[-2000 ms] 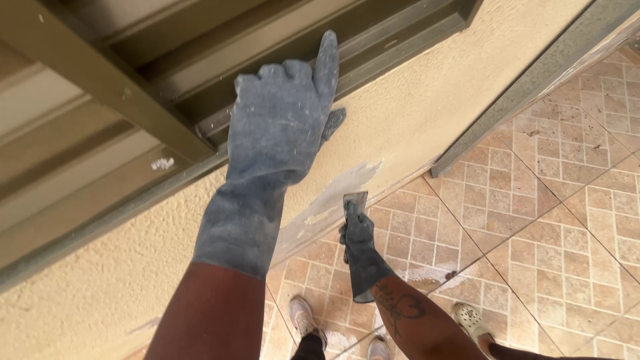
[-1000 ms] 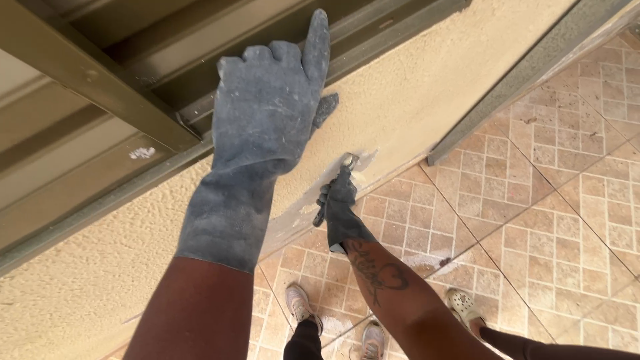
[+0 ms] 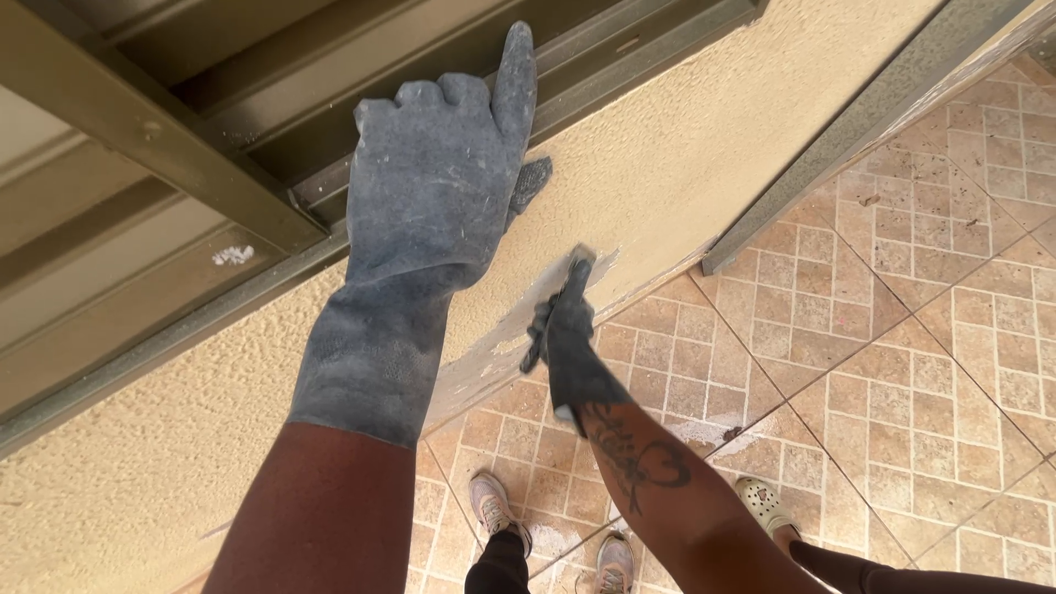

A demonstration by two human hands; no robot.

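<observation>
My left hand (image 3: 433, 181), in a dusty grey rubber glove, lies against the brown metal frame (image 3: 652, 62) above the wall. Its index finger is extended and the thumb stands apart; the other fingers are bent, their tips hidden. Lower and to the right, my right hand (image 3: 565, 326), in a dark glove, grips a scraper or putty knife (image 3: 582, 257). That tool's blade meets the yellow textured wall (image 3: 660, 157) at the upper end of a grey, smoother patch (image 3: 487, 363) low on the wall. Motion blurs the right hand slightly.
A metal post or edge strip (image 3: 825, 144) runs beside the wall on the right. Below is a tiled floor (image 3: 916, 396) with whitish smears. Two sneakers (image 3: 495, 503) and a pale clog (image 3: 763, 503) stand there; whose feet they are is unclear.
My right hand has moved up along the wall with the tool, whose blade was lower on the grey patch two seconds ago. My left hand has stayed at the metal frame.
</observation>
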